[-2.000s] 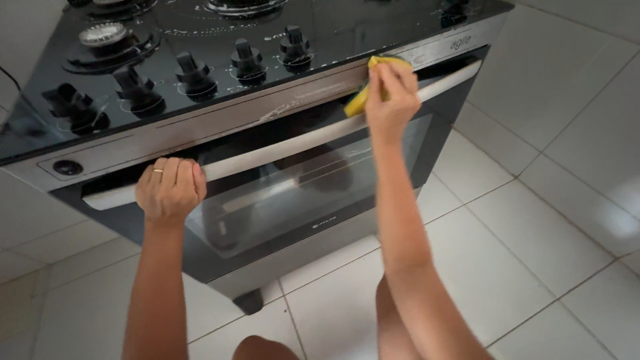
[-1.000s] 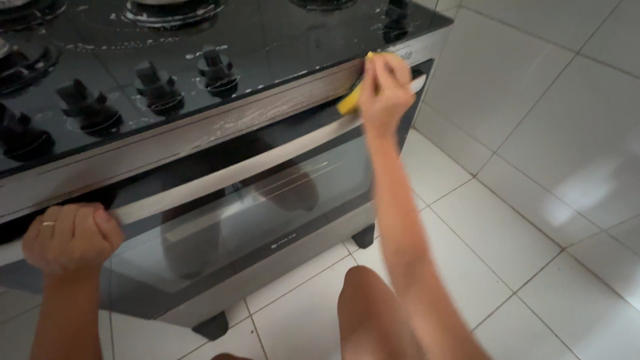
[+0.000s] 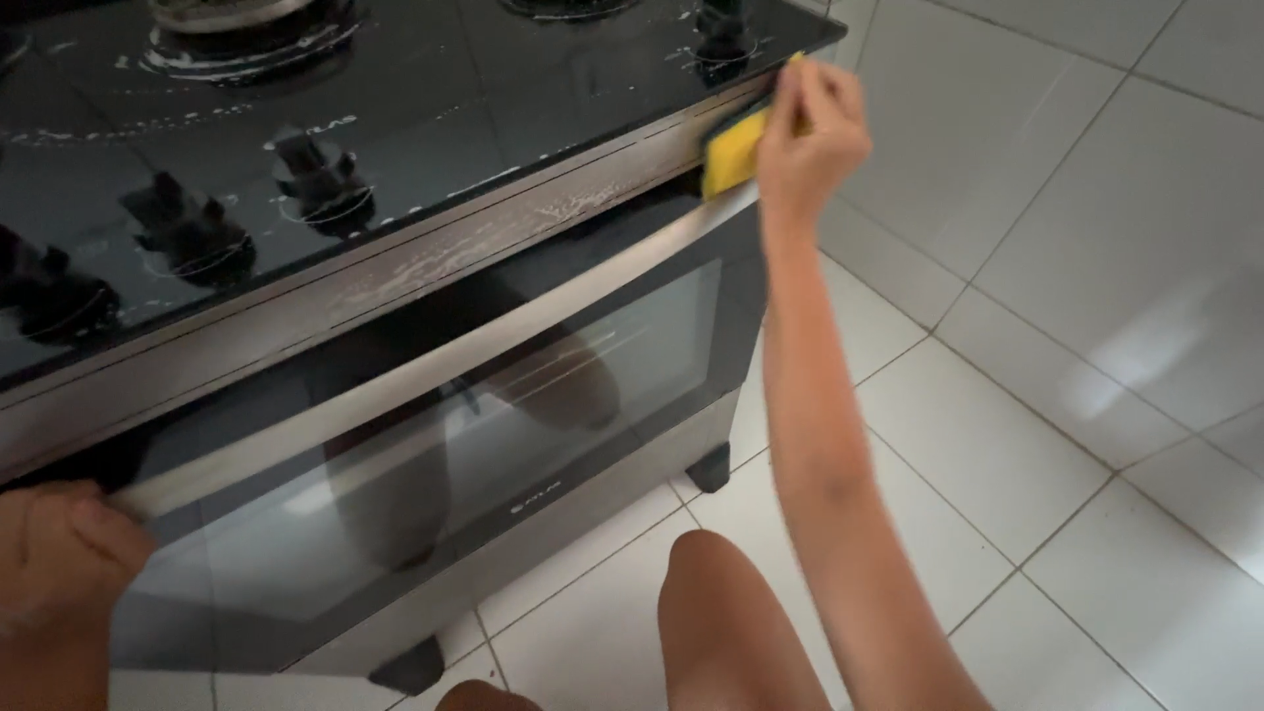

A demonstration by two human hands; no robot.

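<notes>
My right hand (image 3: 815, 138) grips a yellow sponge (image 3: 736, 153) with a dark scouring side and presses it on the right end of the stove's metal front panel (image 3: 632, 163), just above the oven door handle (image 3: 474, 355). White suds streak the panel. At the lower left, my left hand (image 3: 69, 543) is closed around the left end of that handle. The oven door (image 3: 553, 415) is closed. Above the panel, the black glass cooktop (image 3: 415, 109) carries suds around its knobs (image 3: 321, 183).
A burner (image 3: 232, 15) stands at the top left. Tiled wall (image 3: 1066, 197) rises close on the right of the stove. White floor tiles (image 3: 948, 474) lie below, and my knees (image 3: 711, 592) are near the oven door. Black feet (image 3: 709, 467) support the stove.
The sponge in my right hand has moved right along the front panel to its end. My left hand stays on the handle. The view has shifted to the right.
</notes>
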